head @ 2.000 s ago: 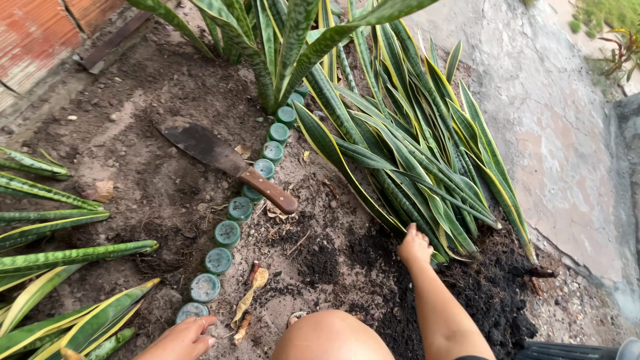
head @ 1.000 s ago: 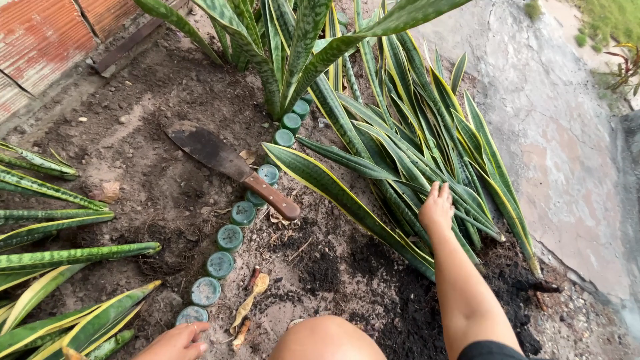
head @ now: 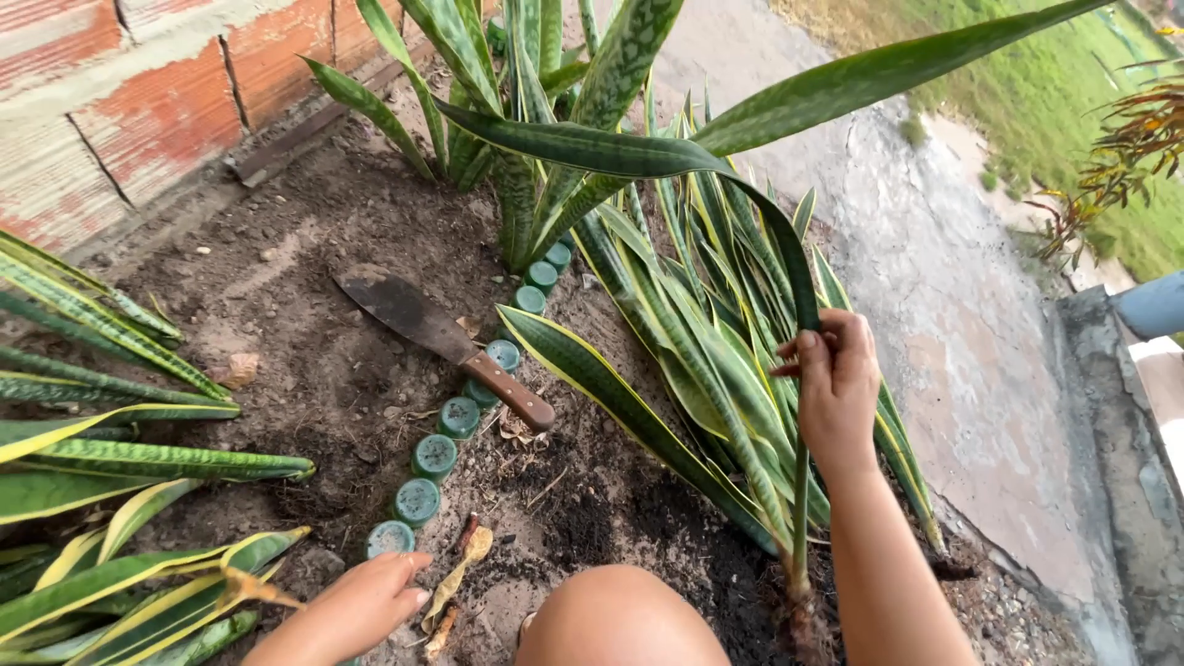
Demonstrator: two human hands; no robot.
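My right hand (head: 837,393) grips a long dark green snake plant leaf (head: 803,268) partway up; it arches over to the left at its top, and its reddish base stands in dark soil below. Behind it lies a heap of yellow-edged snake plant leaves (head: 684,370). My left hand (head: 356,601) rests low beside the nearest green bottle base (head: 389,538), fingers slightly apart, holding nothing. A broad-bladed knife with a riveted wooden handle (head: 509,388) lies on the soil and across the row of upturned bottles.
More yellow-edged snake plants (head: 139,453) spread at the left. A standing snake plant (head: 527,185) grows at the top centre near a brick wall (head: 176,102). A cracked concrete path (head: 980,370) runs along the right. Dry curled leaves (head: 458,573) lie near my knee (head: 620,620).
My right hand has moved from the leaf heap and now holds one long leaf raised and arching over. My left hand stays low by the bottles. The view has shifted.
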